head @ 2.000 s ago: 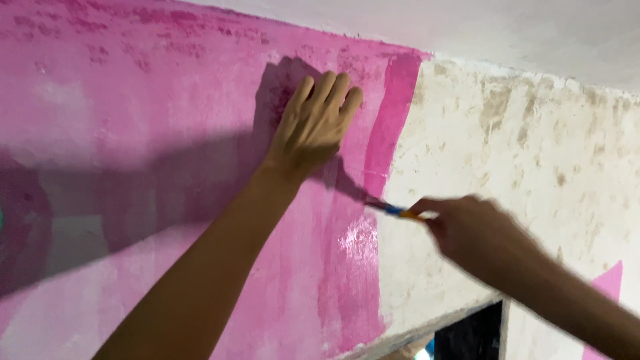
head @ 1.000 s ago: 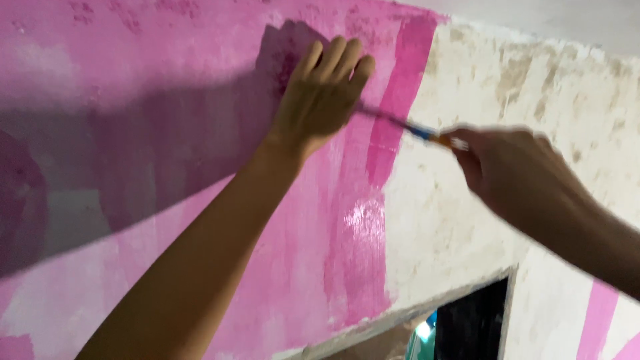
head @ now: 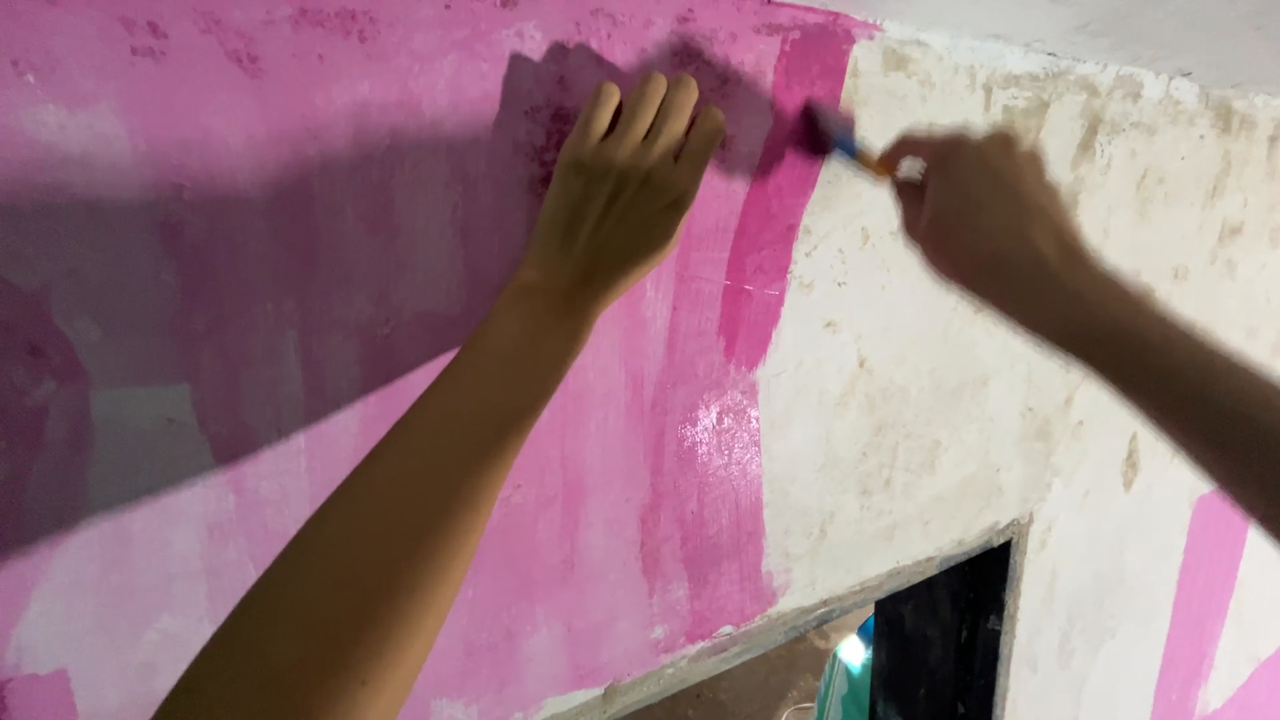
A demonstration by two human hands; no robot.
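My left hand point(head: 635, 165) rests with its fingers spread on the pink painted part of the wall point(head: 560, 480); it holds nothing. To its right, my right hand point(head: 985, 200) grips the handle of a paintbrush point(head: 845, 140) between thumb and fingers. The handle shows orange and blue, and the blurred dark bristles lie at a darker pink painted strip point(head: 755, 250), near its upper part. That strip borders the unpainted, stained off-white wall point(head: 900, 400). Whether the bristles touch the wall is hard to tell through the blur.
A white ceiling point(head: 1100, 35) meets the wall at the upper right. Below is an opening with a rough grey edge point(head: 800, 617), a black panel point(head: 940, 630) and a teal object point(head: 845, 680) within it. Another pink strip point(head: 1200, 600) marks the wall at lower right.
My right hand with the paintbrush has moved upward along the wall's pink edge. The darker pink strip reached lower two seconds ago in view only partly; my left hand stays on the wall.
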